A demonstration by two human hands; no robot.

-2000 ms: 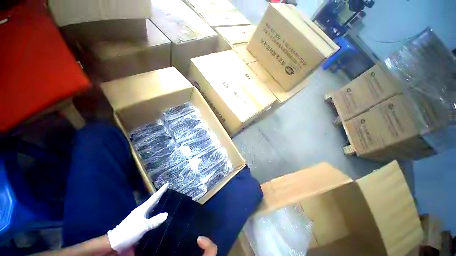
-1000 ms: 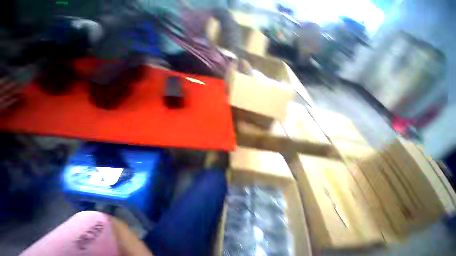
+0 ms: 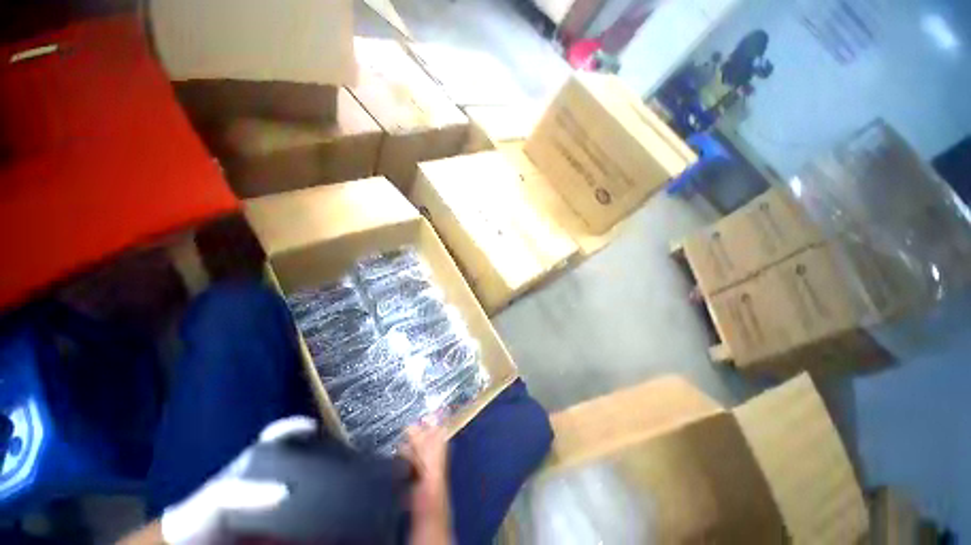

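Note:
My left hand (image 3: 229,495), in a white glove, holds a black housing (image 3: 330,495) from its left side at the bottom of the view. The housing is blurred. My right hand (image 3: 429,479), bare and blurred, is at the housing's right side, its fingers by the near edge of the packing carton. The open packing carton (image 3: 492,402) rests on my lap. It holds rows of dark housings in shiny bubble bags (image 3: 389,335).
A red-topped table (image 3: 107,160) and blue plastic stool (image 3: 53,373) are at left. Closed cartons (image 3: 484,218) stand beyond the lap carton. At lower right an open supply carton (image 3: 793,452) holds whitish bags (image 3: 591,506). A wrapped carton stack (image 3: 772,282) stands at right.
The view swung left to the red table and stool, then back to the lap carton. The hands, now blurred, hold a housing again at the carton's near edge.

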